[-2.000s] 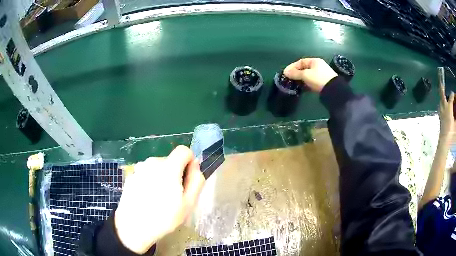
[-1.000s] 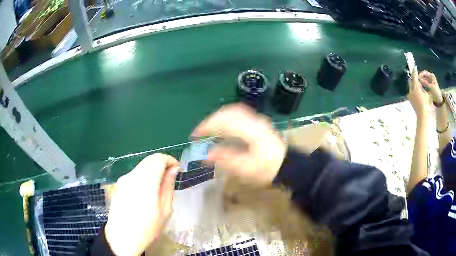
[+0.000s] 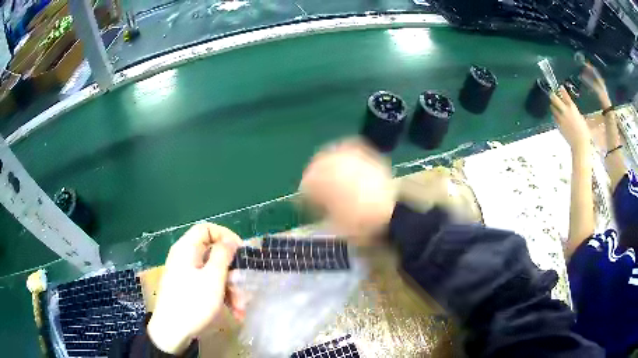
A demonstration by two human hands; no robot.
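Note:
My left hand [image 3: 192, 283] pinches the left end of a part-used pad sheet [image 3: 294, 253], a wide strip of black rectangles with pale lines. Translucent, crinkled film [image 3: 297, 308] lies below it, blurred in part. My right hand [image 3: 350, 185] is motion-blurred just above the strip's right part; whether it holds anything cannot be told. Beyond it, two black cylindrical housings [image 3: 385, 119] [image 3: 432, 119] stand upright side by side on the green belt, with a third [image 3: 478, 89] farther right.
Another black sheet piece [image 3: 327, 348] lies on the brown mat [image 3: 413, 332]. Wrapped spare sheets [image 3: 98, 311] and a pale hammer-like head [image 3: 37, 281] are at left. A metal upright [image 3: 49, 210] stands beside another housing [image 3: 70, 206]. Another person's arms [image 3: 577, 154] reach over the white spotted sheet [image 3: 521, 182] at right.
My right hand has left the housing and come back toward my left hand. A wider pad strip now shows in my left hand instead of the small one. The housings appear farther right.

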